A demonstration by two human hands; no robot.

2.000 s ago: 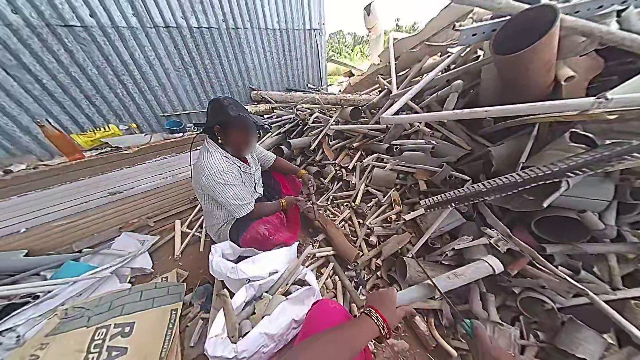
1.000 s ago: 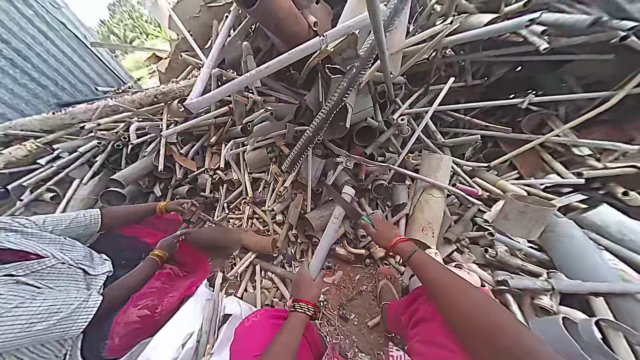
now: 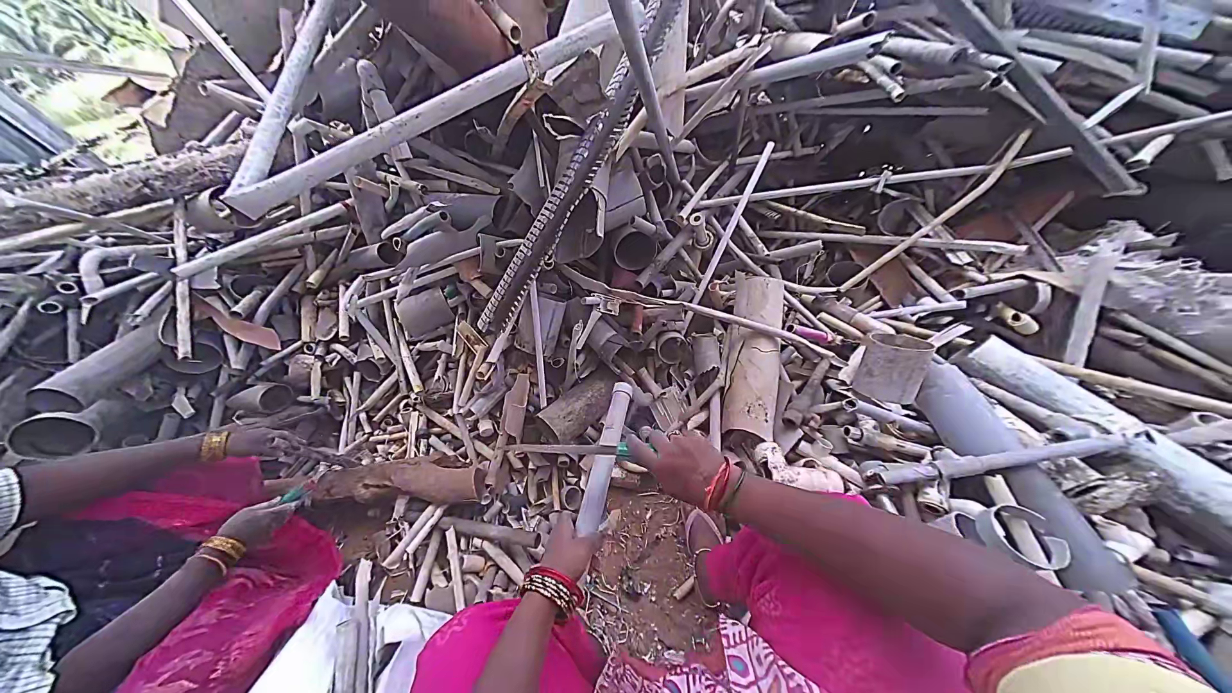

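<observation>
My left hand (image 3: 570, 549) is closed around the lower end of a pale grey plastic pipe (image 3: 606, 452), which stands tilted away from me. In my right hand (image 3: 681, 464) is the green handle of a thin, dark blade (image 3: 563, 449). The blade points left and lies across the pipe's upper part; whether it touches the pipe I cannot tell. Scrap pipe pieces surround both hands, and a wide beige pipe (image 3: 756, 356) lies just beyond the right one.
A co-worker's hands (image 3: 258, 520) are at the left, by a brown pipe or log (image 3: 395, 479). Behind rises a heap of scrap pipes with a long grey pipe (image 3: 423, 114) and a black ridged strip (image 3: 568, 188). A white sack (image 3: 318, 640) stands at lower left.
The view has swung right and down from the co-worker to the heap. The pipe stays in my left hand; the blade, angled upward one second ago, now lies nearly level across it.
</observation>
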